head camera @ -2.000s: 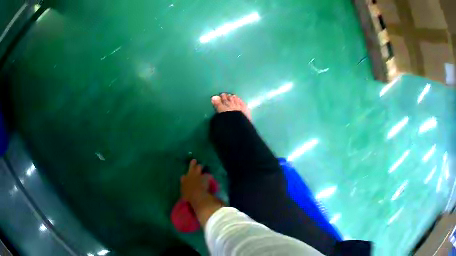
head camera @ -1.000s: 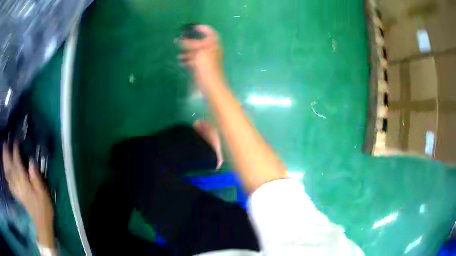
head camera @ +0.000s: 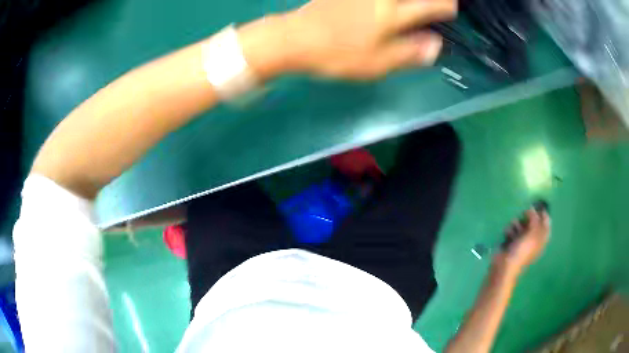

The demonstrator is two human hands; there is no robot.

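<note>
My left hand (head camera: pixel 372 41), blurred and with a white band on its wrist, is over the green table (head camera: pixel 276 131) at the top. Its fingertips are at the edge of a pile of thin black cables (head camera: pixel 493 41); whether they grip any is unclear. A clear plastic bag (head camera: pixel 593 41) lies beside the cables at the upper right. My right hand (head camera: pixel 527 238) is out at the right, over the floor beyond the table edge. Its fingers are closed around a small dark object (head camera: pixel 514 234), which looks like a short bundle of black cable; blur hides its detail.
The table's pale edge (head camera: pixel 290 164) crosses above my lap. Below are my black-trousered legs (head camera: pixel 407 227), a blue stool or seat part (head camera: pixel 317 212) and red footwear (head camera: pixel 176 240). Brown cardboard (head camera: pixel 586 327) shows at the lower right, above the shiny green floor.
The view has swung from the floor back to the table and my lap. My right hand, near the floor earlier, now holds the dark object at the right. My left hand shows across the table top.
</note>
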